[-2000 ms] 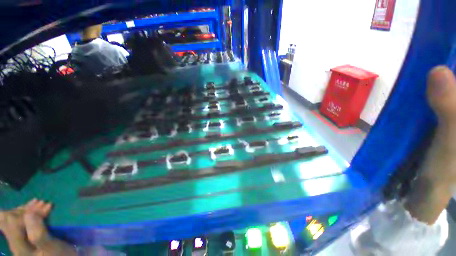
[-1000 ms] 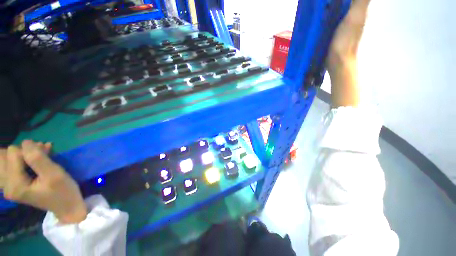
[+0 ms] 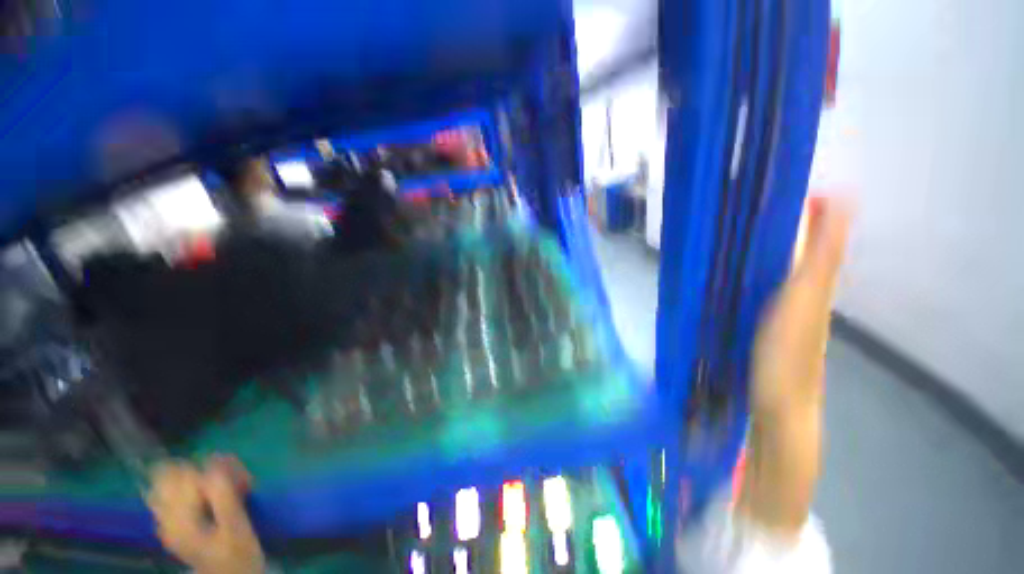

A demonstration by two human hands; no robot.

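My left hand (image 3: pixel 208 510) is on the front edge of the blue shelf beam (image 3: pixel 371 482), fingers over its top, at the lower left. My right hand (image 3: pixel 792 370) is against the right side of the blue rack upright (image 3: pixel 724 224); its fingertips are partly hidden by the upright. The green shelf (image 3: pixel 264 432) holds blurred rows of small dark holders (image 3: pixel 460 336). Below the beam, lit watch units (image 3: pixel 513 510) glow white, red, yellow and green on the lower level, smeared by motion.
A dark mass, apparently cables and boxes (image 3: pixel 213 325), fills the shelf's left side. A blurred person (image 3: pixel 281 213) is beyond the shelf. A blue upper beam (image 3: pixel 281 67) crosses the top. White wall (image 3: pixel 932 168) and grey floor (image 3: pixel 898 448) lie right.
The view has tilted up from one second ago, so the upper beam shows and the lower watches sit at the bottom edge. Both hands remain on the rack. The picture is more blurred.
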